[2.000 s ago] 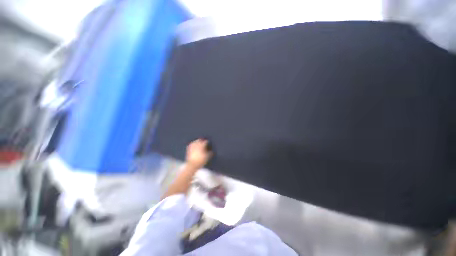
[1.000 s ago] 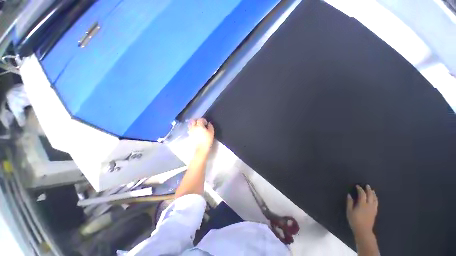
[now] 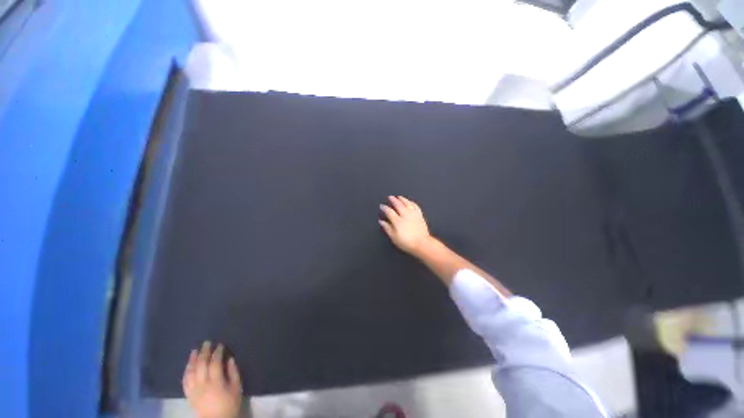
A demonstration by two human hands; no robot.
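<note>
A large black fabric (image 3: 326,294) lies spread over the pale feed table (image 3: 457,396), its left end beside the blue-hooded machine. My left hand (image 3: 214,382) rests on the fabric's near left corner, fingers apart, the wrist cut off by the bottom edge. My right hand (image 3: 405,224) lies palm down near the middle of the fabric, fingers slightly spread. Neither hand grips anything. A red handle of the shears (image 3: 391,411) shows at the bottom edge; the rest is out of the picture.
The machine's blue hood (image 3: 73,204) fills the left side, with a dark narrow slot (image 3: 130,245) along it. White padded or wrapped material (image 3: 628,82) sits at the upper right beyond the fabric. Metal bars and a dark item are blurred at the lower right.
My view has turned right along the fabric. My right hand has moved forward to the middle of the cloth; my left hand now lies on the near left corner instead of at its edge.
</note>
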